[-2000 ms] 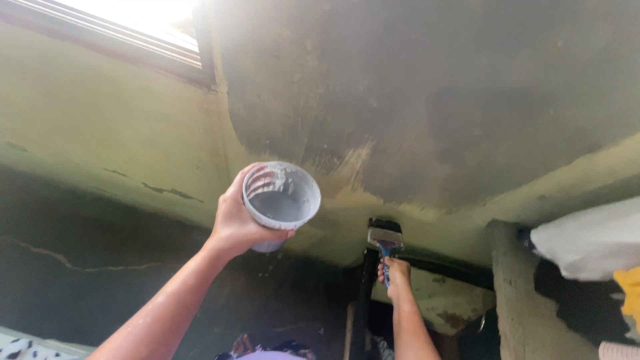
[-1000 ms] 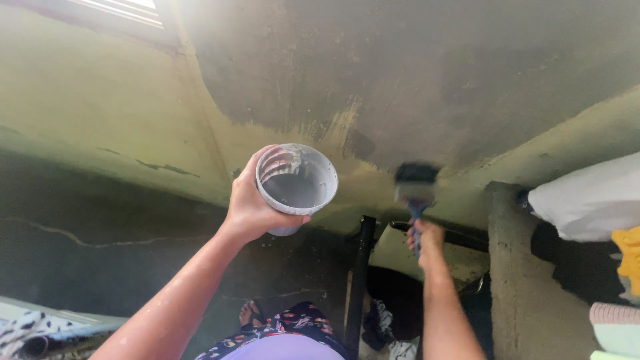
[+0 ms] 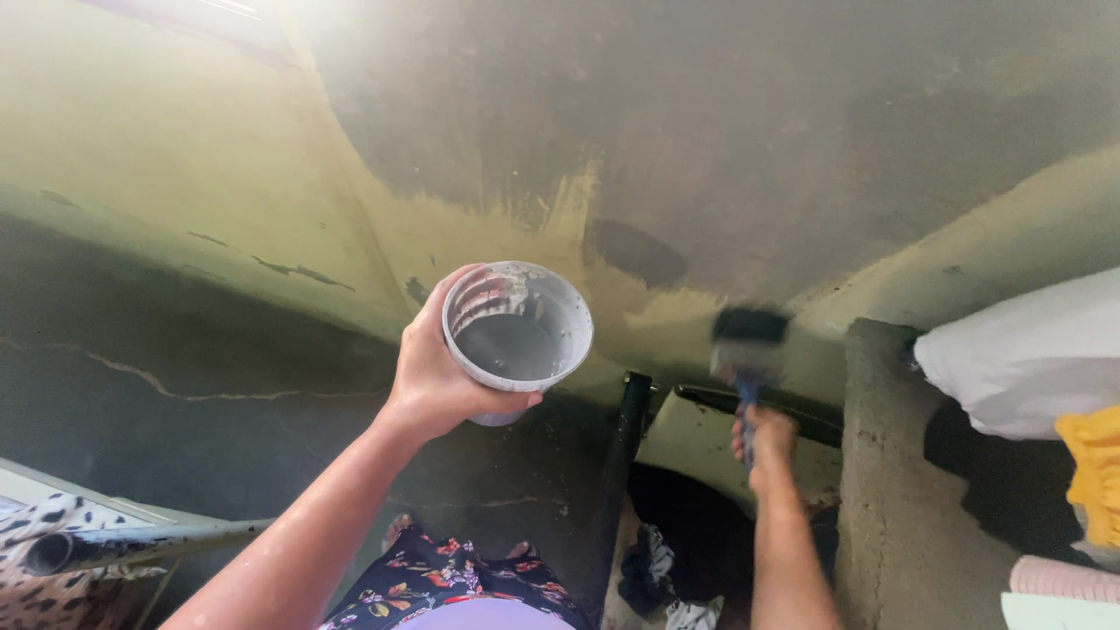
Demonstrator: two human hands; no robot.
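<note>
My left hand (image 3: 442,359) is wrapped around a translucent plastic tub (image 3: 573,337), tilted a little, with gray liquid paint (image 3: 512,346) inside and smears on its inner wall. Lower right of it, my right hand (image 3: 766,442) grips the handle of a wide paintbrush (image 3: 748,350) with dark bristles pointing up; the brush is blurred. Its bristles are near the lower edge of the gray coating on the wall (image 3: 735,175); whether they touch cannot be told. Below the gray, the wall is yellowish green with an uneven, streaked border.
A dark pole (image 3: 628,472) stands between my arms. Right of my right arm is a concrete ledge (image 3: 884,525), with white cloth (image 3: 1032,350) and yellow cloth (image 3: 1094,472) beyond. A metal tube (image 3: 149,542) and spotted fabric (image 3: 52,516) lie at lower left. Crumpled cloths (image 3: 652,569) lie low in the middle.
The brush in my right hand has moved rightward along the lower wall from near the dark pole. My left hand still holds the tub. The view has shifted slightly.
</note>
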